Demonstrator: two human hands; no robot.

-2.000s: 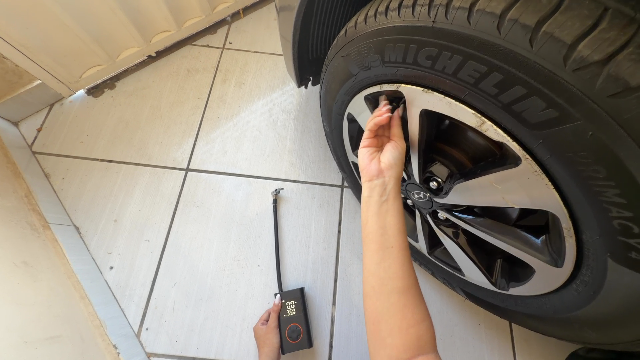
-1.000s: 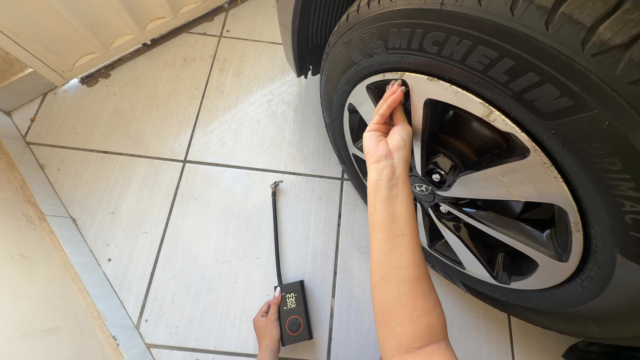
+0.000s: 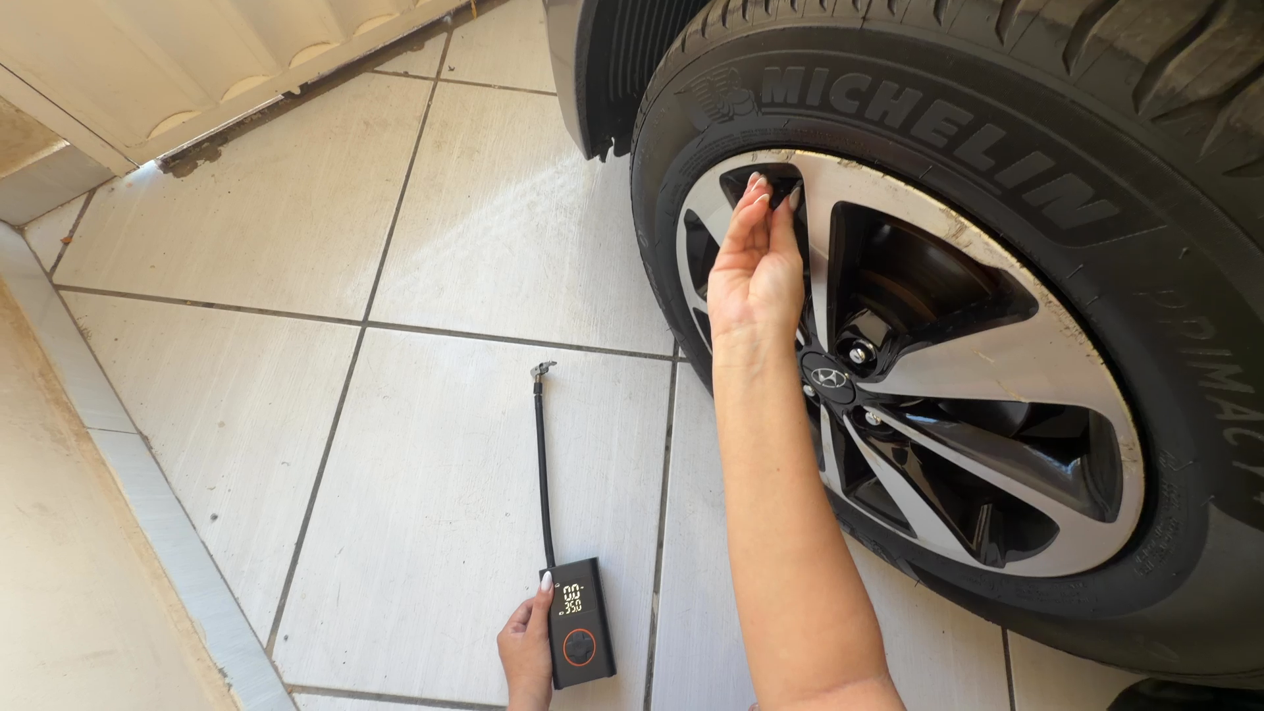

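My left hand (image 3: 526, 642) grips the side of a black portable tire inflator (image 3: 581, 624) with a lit display and an orange-ringed button. From its top a black air hose (image 3: 543, 474) runs up to a metal valve connector (image 3: 542, 370), which is attached to nothing. My right hand (image 3: 758, 262) reaches to the upper left rim of the alloy wheel (image 3: 973, 370), its fingertips drawn together by a dark opening between spokes. Whether something small is between those fingers, or a valve stem is there, cannot be made out. A black Michelin tire (image 3: 889, 89) surrounds the wheel.
Large pale floor tiles (image 3: 444, 494) lie under the inflator. A cream corrugated metal gate (image 3: 227, 49) stands at the upper left, and a wall with a tiled base (image 3: 158, 533) runs along the left. The car's fender edge (image 3: 573, 79) is above the tire's left side.
My right hand's fingers have shifted slightly at the rim, staying at the same opening. My left hand and the inflator have hardly moved.
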